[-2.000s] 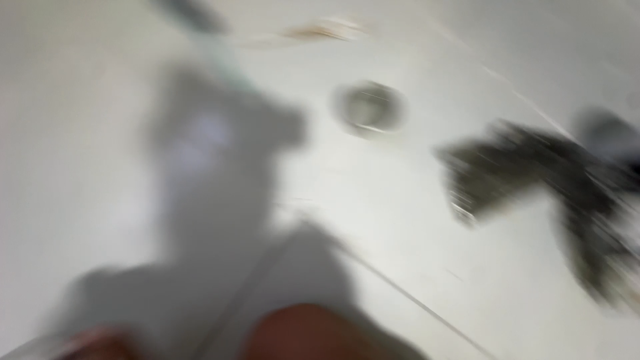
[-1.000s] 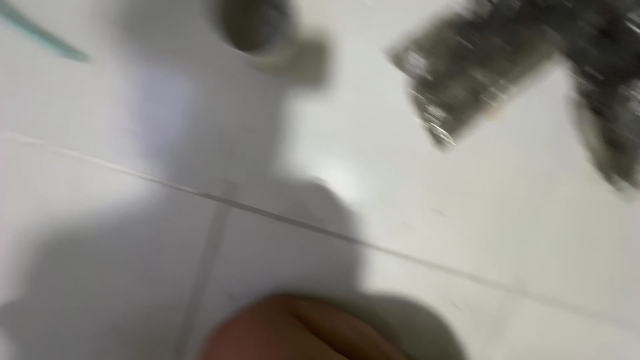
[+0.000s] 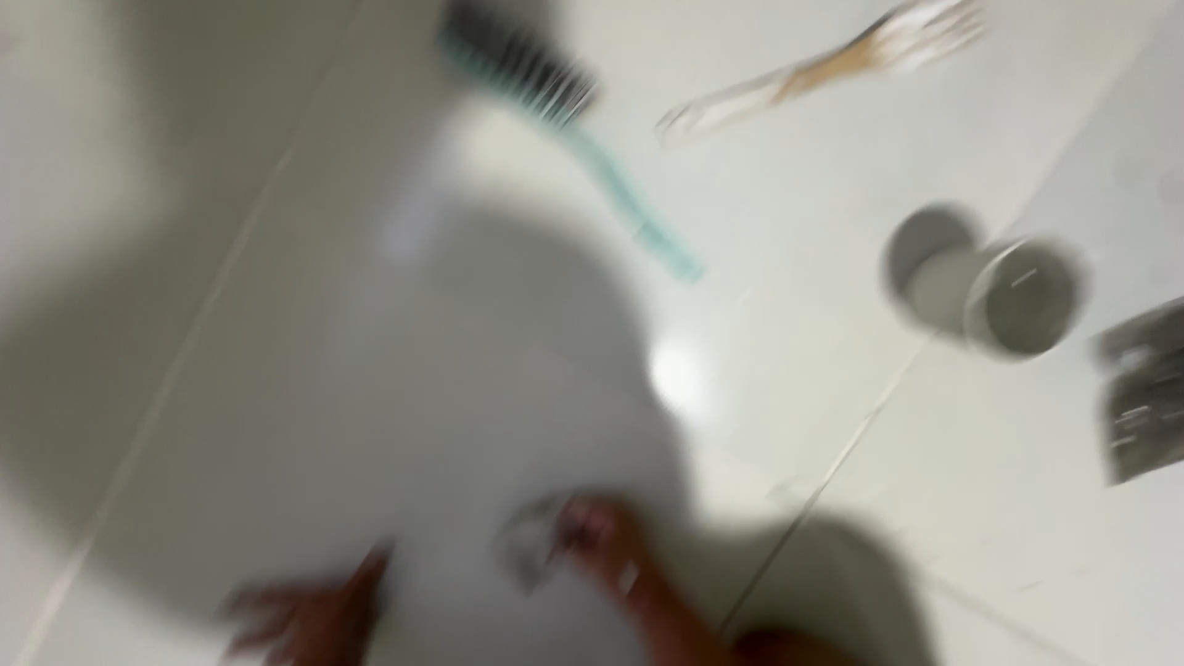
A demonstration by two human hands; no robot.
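My left hand (image 3: 314,610) is low at the left over the pale tiled floor, its fingers spread and nothing seen in them. Near the bottom centre, my right hand (image 3: 597,546) has its fingers closed on a small greyish object (image 3: 529,546), too blurred to name. Above the hands lies a brush with a teal handle (image 3: 615,180) and dark bristles. To its right is a slim tool (image 3: 823,72) with a pale handle, a tan middle part and a whitish, splayed end.
A pale round cup (image 3: 1027,298) stands at the right, its shadow beside it. Past it, at the right edge, lies a dark, shiny item (image 3: 1152,398), perhaps plastic-wrapped. Joints between the tiles (image 3: 860,430) cross the floor, and large shadows fall over it.
Both hands now show at the bottom, the right one with a small object; neither was clear one second ago. The view has shifted strongly, bringing the whole teal brush into sight.
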